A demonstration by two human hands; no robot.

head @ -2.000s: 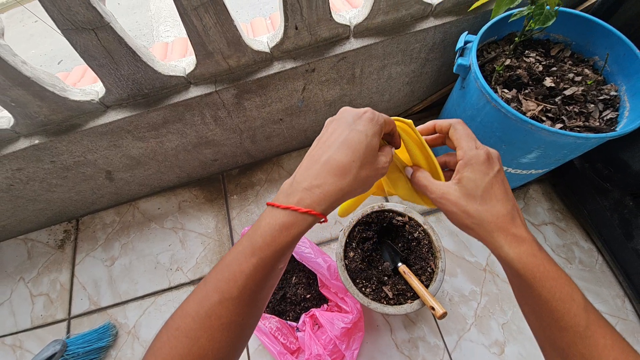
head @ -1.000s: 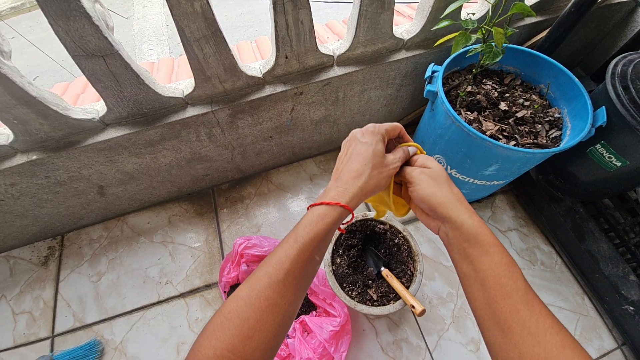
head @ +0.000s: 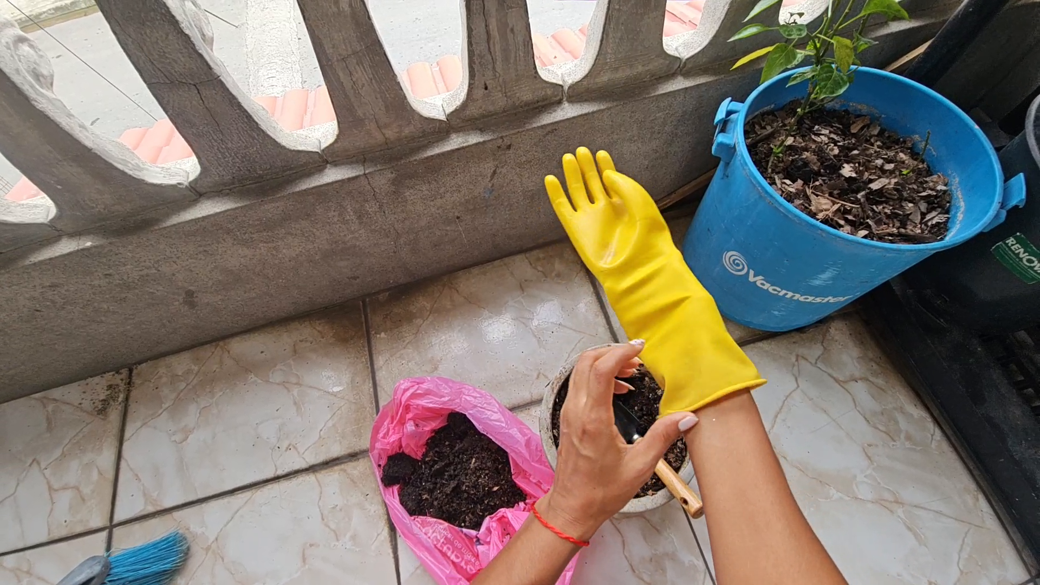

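Observation:
A yellow rubber glove (head: 650, 284) covers my right hand (head: 613, 219) and forearm, its fingers spread and pointing up toward the wall. Bare, with a red cord bracelet (head: 559, 526) at the wrist, my left hand (head: 609, 431) is beside the glove's cuff, thumb at its edge and fingers apart. Under my hands stands a round pot (head: 548, 406) of dark soil, partly hidden. A hand trowel with a wooden handle (head: 681, 487) stands in that soil. Left of the pot, a pink plastic bag (head: 443, 394) lies open around dark soil (head: 463, 479).
A blue bucket (head: 780, 268) with a leafy plant (head: 829, 57) and mulch stands at right, near a black container (head: 975, 268). A concrete balustrade (head: 244, 244) runs behind the tiled floor (head: 244, 414). Blue brush bristles (head: 149, 559) show at bottom left.
The yellow glove, earlier bunched between both hands, is now on my right hand and forearm. My right arm is stretched out, and my left hand has moved down to the cuff.

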